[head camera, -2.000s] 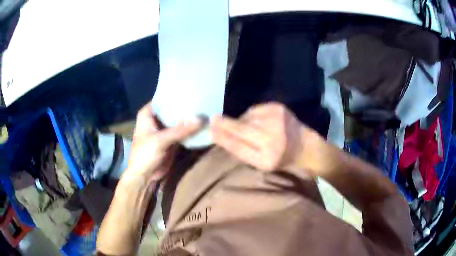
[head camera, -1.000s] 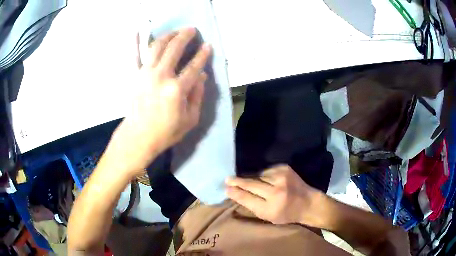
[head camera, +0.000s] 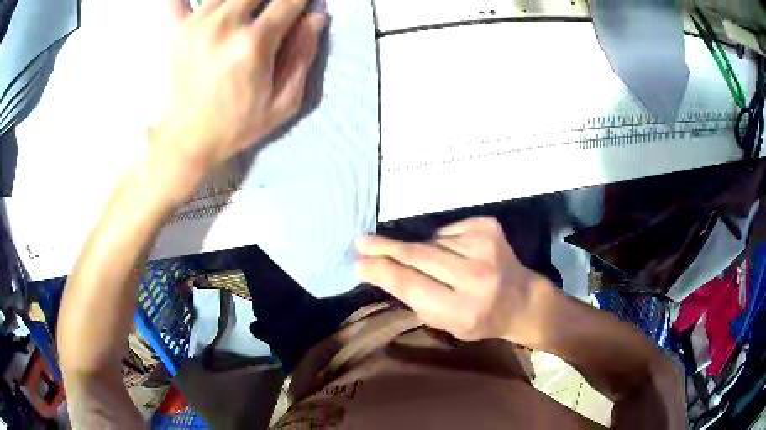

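Note:
A pale blue-grey cut panel [head camera: 323, 168] lies grey side up over the table's front edge, its angled end hanging towards my lap. Its upper end runs out of the picture. My left hand [head camera: 243, 76] lies on the panel's left part near the top edge, palm down, fingertips partly cut off by the picture's edge. My right hand [head camera: 453, 277] pinches the panel's lower right edge between thumb and fingers. The needle and presser foot are not in view.
A waiting grey pointed panel [head camera: 642, 59] lies at upper right. Green-handled snips [head camera: 721, 63] and black scissors [head camera: 746, 126] lie beyond it. A stack of cut panels [head camera: 38, 63] is at far left. A printed ruler [head camera: 621, 132] runs along the front. Blue baskets [head camera: 164, 315] with fabric stand below.
The view now shows more of the table. My left hand has gone from the panel's lower end up onto its upper part. My right hand stays at the lower right edge.

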